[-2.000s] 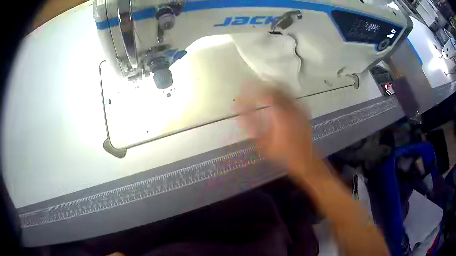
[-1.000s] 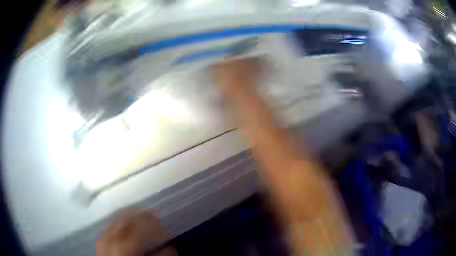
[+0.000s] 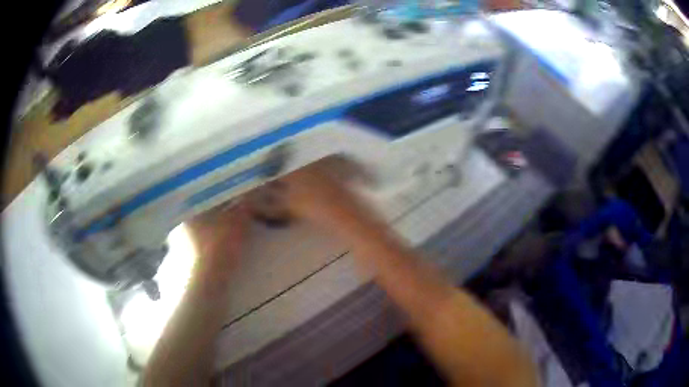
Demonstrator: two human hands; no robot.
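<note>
The white sewing machine [image 3: 302, 125] with a blue stripe lies across the view, tilted and blurred. My left hand [image 3: 219, 234] is under the machine arm, near its blue lettering. My right hand [image 3: 313, 189] is beside it, at the lower edge of the machine arm. A small dark thing [image 3: 270, 218] shows between the two hands, too blurred to name. The fingers of both hands are blurred, so I cannot tell whether they hold anything. The needle end of the machine [image 3: 136, 268] is at the left over a bright glare.
Dark cloth [image 3: 121, 64] lies on a brown surface behind the machine. A grey box-like part [image 3: 555, 98] stands at the machine's right end. The table's grey front edge [image 3: 332, 332] runs below my hands. Blue and white things are at the lower right.
The view has swung, so the machine sits lower and further left, with dark cloth behind it showing. My left hand has moved up from the table's front edge to beside my right hand.
</note>
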